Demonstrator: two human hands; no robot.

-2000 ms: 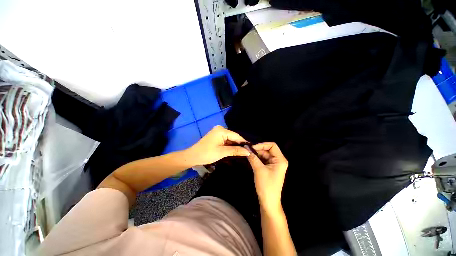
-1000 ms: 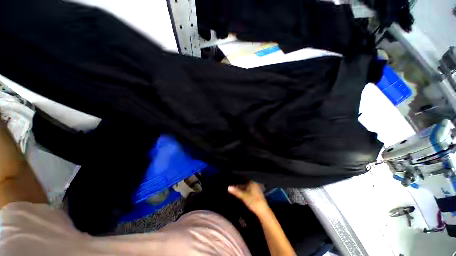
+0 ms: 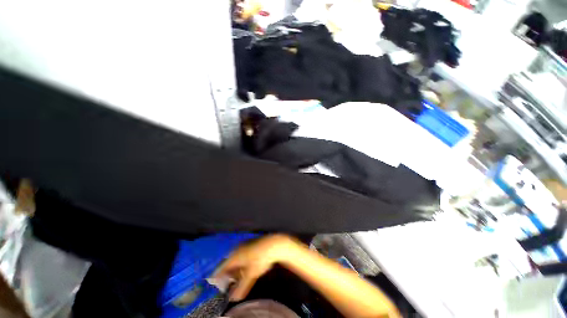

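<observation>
A long black cloth panel (image 3: 205, 192) stretches from the left edge across the view to the sewing machine's needle area at right, where its tip lies. My right hand (image 3: 248, 264) is blurred, low by my lap and over the blue crate, below the cloth. A small pale thing (image 3: 221, 281) is at its fingers; whether it is gripped cannot be told. A small blurred skin-coloured patch at the far left, by the cloth's lower edge, looks like part of my left hand (image 3: 25, 196); its grip is unclear.
The blue crate (image 3: 180, 270) is beside my lap. The white sewing machine with a blue stripe (image 3: 519, 180) stands at right on the white table (image 3: 404, 254). More black cloth (image 3: 317, 65) lies at the back, beyond a metal post (image 3: 228, 121). Another blue bin (image 3: 441, 123) is farther right.
The black cloth went from bunched near my lap to drawn out leftward, now narrow and taut. My hands have parted, and my right hand has moved left over the crate. The view has shifted.
</observation>
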